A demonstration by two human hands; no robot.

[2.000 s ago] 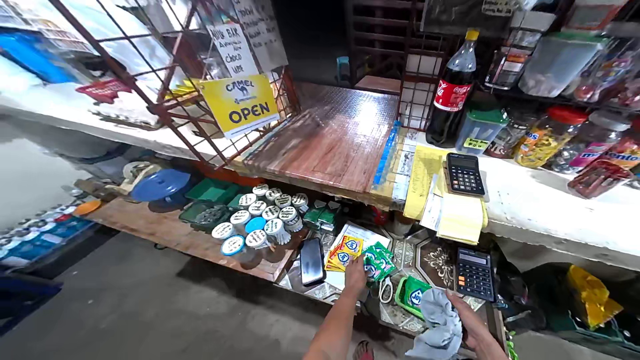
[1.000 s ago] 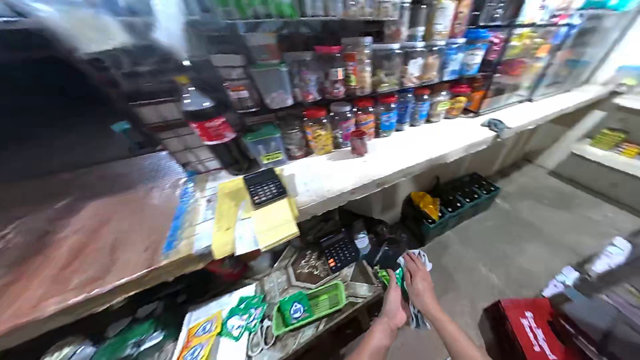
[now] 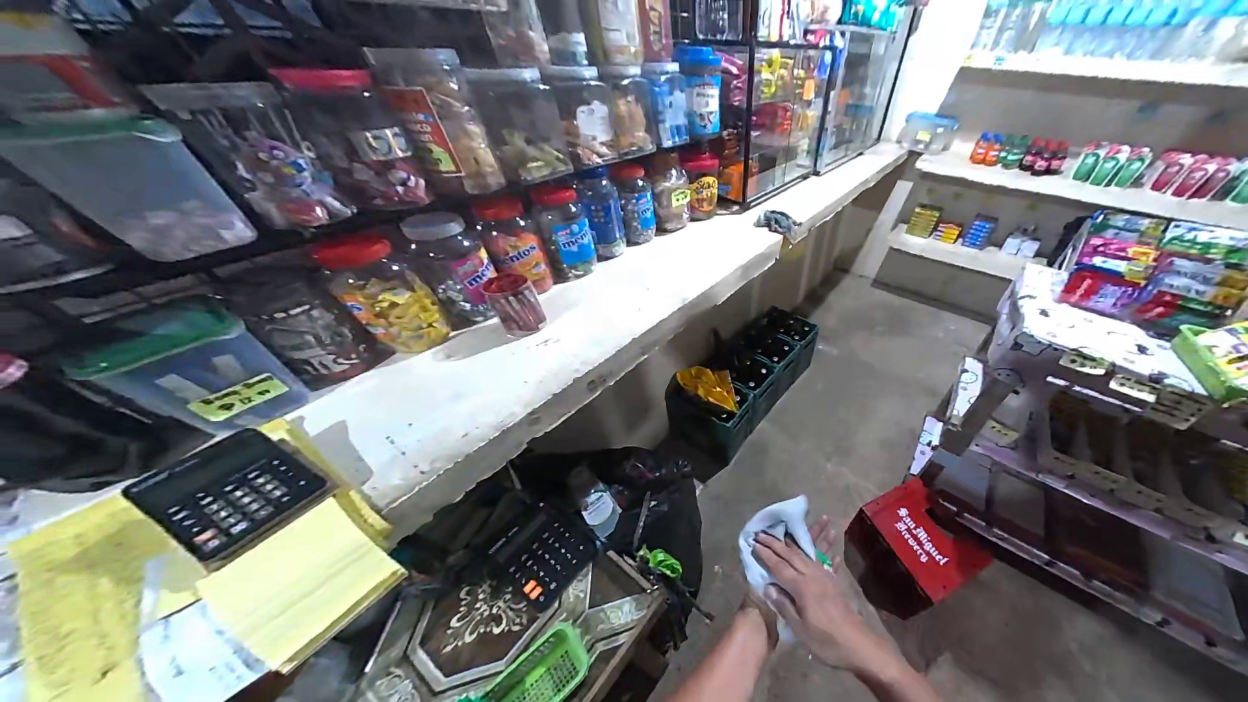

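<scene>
Both hands are together at the lower middle of the view, above the concrete floor. A pale grey cloth (image 3: 773, 531) is bunched between them. My right hand (image 3: 807, 585) lies over the cloth with its fingers pressed on it. My left hand (image 3: 765, 609) is under and behind it, mostly hidden by the cloth and the other hand. A small bit of something green (image 3: 824, 560) shows by the fingertips. Left of the hands is a patterned low table (image 3: 487, 629) with a black calculator (image 3: 541, 558) and a green plastic basket (image 3: 546, 673).
A white counter (image 3: 604, 302) runs along the left with candy jars (image 3: 565, 234), a second calculator (image 3: 229, 492) and yellow paper (image 3: 302, 580). On the floor stand bottle crates (image 3: 751, 385) and a red box (image 3: 916, 546). A shelf unit (image 3: 1082, 468) is at the right.
The view has swung far to the right. The hands, apart two seconds ago with the left near the green and yellow packets, are now together on the cloth.
</scene>
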